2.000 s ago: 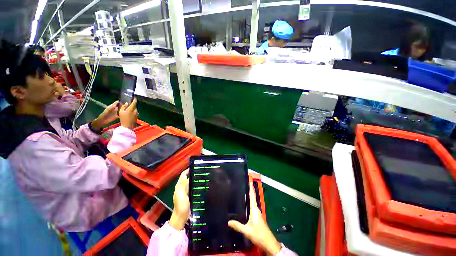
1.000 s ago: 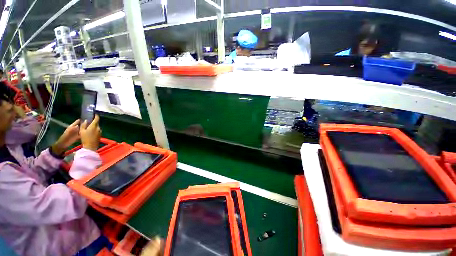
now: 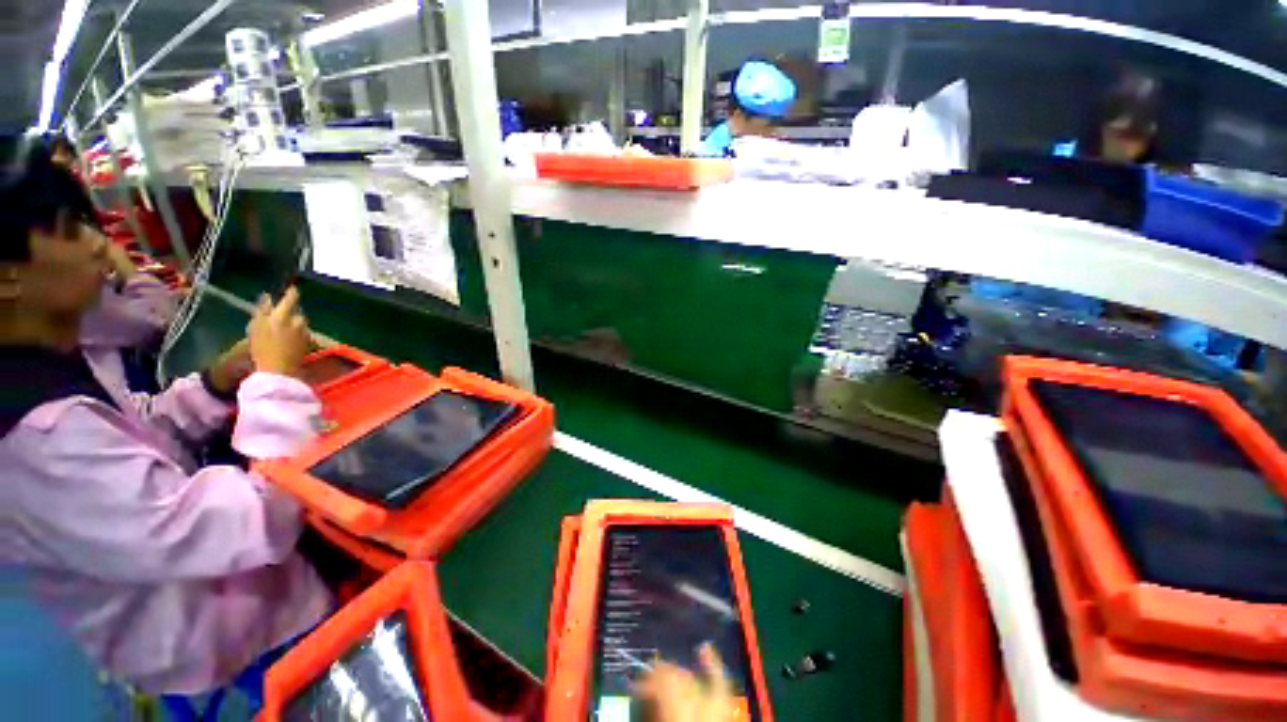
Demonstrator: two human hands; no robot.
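Observation:
A tablet (image 3: 671, 600) lies in an orange-red foam tray (image 3: 575, 592) at the bottom centre, its dark screen showing small lines of text and a bright green-white patch low on the left. My right hand (image 3: 692, 691) is blurred and cut off by the bottom edge. It is over the lower part of the screen with fingers apart, holding nothing; whether a fingertip touches the glass cannot be told. My left hand is not in view.
An orange tray with a shiny tablet (image 3: 370, 680) is at the lower left. Stacked trays stand left (image 3: 409, 529) and right (image 3: 1143, 621), with a white foam tray (image 3: 988, 564) on the right. Small dark parts (image 3: 809, 663) lie on the green surface. A person in pink (image 3: 155, 522) sits left.
Two seconds ago both my hands held up a tablet with a text menu. One second ago the centre tablet's screen was dark; now it shows text and my right hand is over it.

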